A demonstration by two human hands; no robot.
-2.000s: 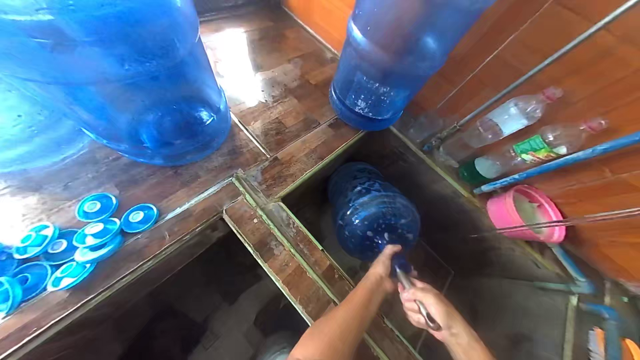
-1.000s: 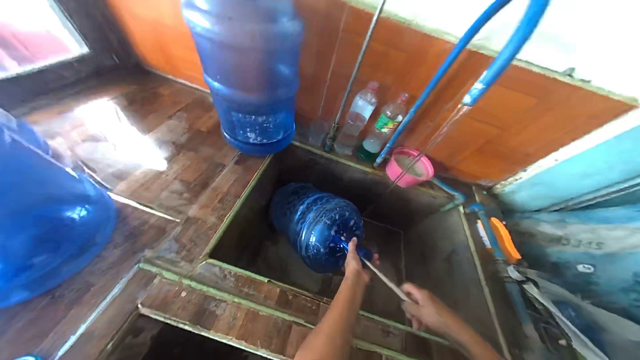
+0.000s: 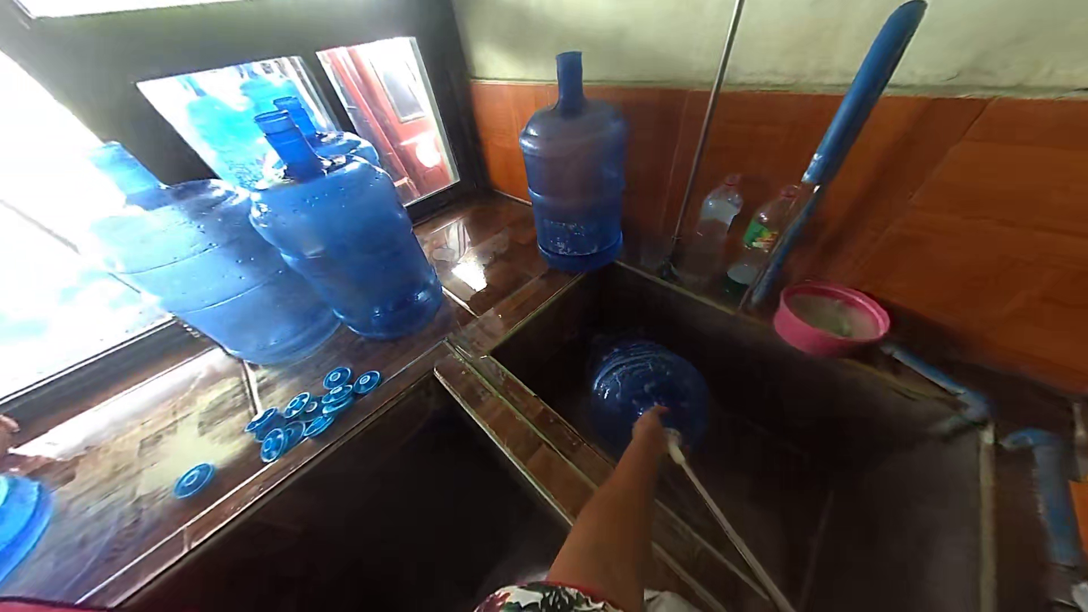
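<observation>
A large blue plastic water jug [image 3: 642, 382] lies in the dark tiled basin, its neck toward me. My left hand [image 3: 653, 423] is on the jug's neck; the fingers are small and partly hidden, but they close around it. A long thin pale rod [image 3: 727, 531], seemingly a bottle brush handle, runs from the jug's mouth down to the bottom edge of the view. My right hand is out of view, so its hold on the rod is hidden.
More blue jugs [image 3: 353, 238] stand on the tiled ledge at left, beside loose blue caps [image 3: 337, 398]. Another jug [image 3: 578, 183] stands behind the basin. Plastic bottles [image 3: 759, 234], a pink bowl [image 3: 820, 340] and blue pipe [image 3: 863, 93] line the right wall. A second basin [image 3: 399, 501] lies nearer.
The view has swung widely, now taking in the windows. My right hand, on the rod's handle one second ago, has left the view. My left hand remains at the jug's neck.
</observation>
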